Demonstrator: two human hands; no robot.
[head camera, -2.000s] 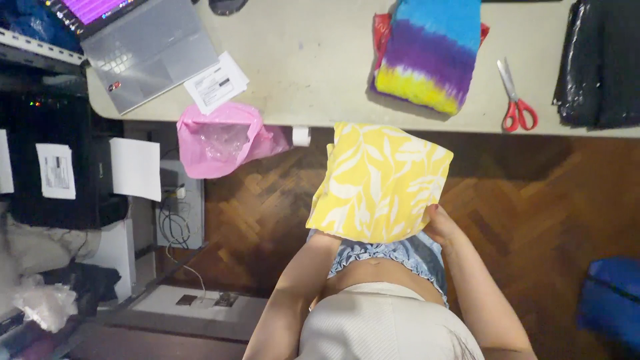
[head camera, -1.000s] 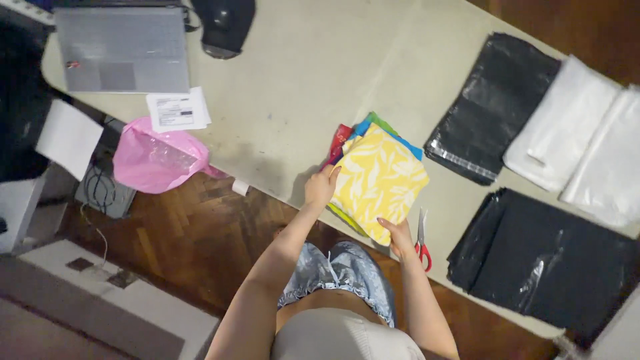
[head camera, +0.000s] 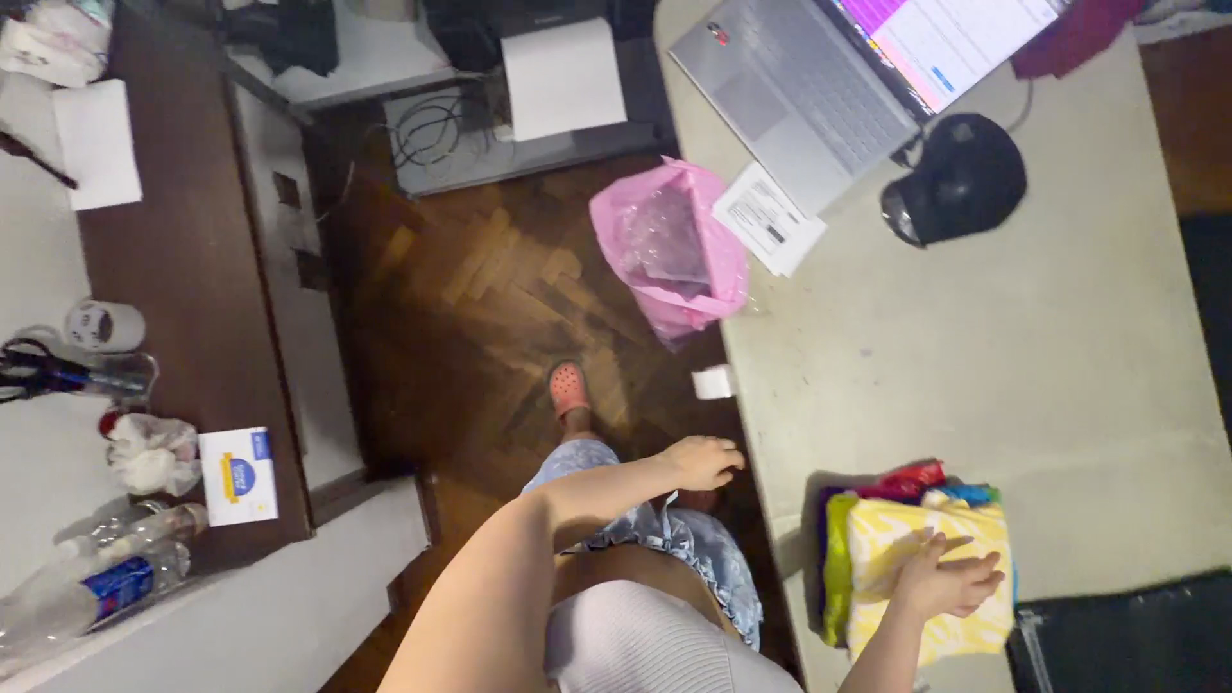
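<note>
A folded yellow cloth with white leaf shapes (head camera: 977, 630) lies on top of a stack of folded coloured cloths (head camera: 837, 568) at the near part of the table. Over the yellow cloth is my right hand (head camera: 948, 577), its fingers apart and nothing gripped; whether it touches the cloth I cannot tell. My left hand (head camera: 705, 462) hangs empty beside the table edge, fingers loosely bent and a little apart. Beyond it, a pink plastic bag (head camera: 717, 260) hangs at the table's side, with clear plastic inside. Printed papers (head camera: 768, 219) lie beside the bag, partly under the laptop (head camera: 804, 91).
A black cap-like object (head camera: 972, 178) sits by the laptop. Black plastic packaging (head camera: 1136, 640) lies right of the stack. A dark wooden shelf (head camera: 192, 289) at left bears a white box (head camera: 239, 476), bottles and a mug (head camera: 106, 327). Cables (head camera: 433, 130) lie on a grey unit.
The yellow cloth, held in both my hands earlier, now lies on the stack. My left hand has come away from it to the table's edge. The view has swung left.
</note>
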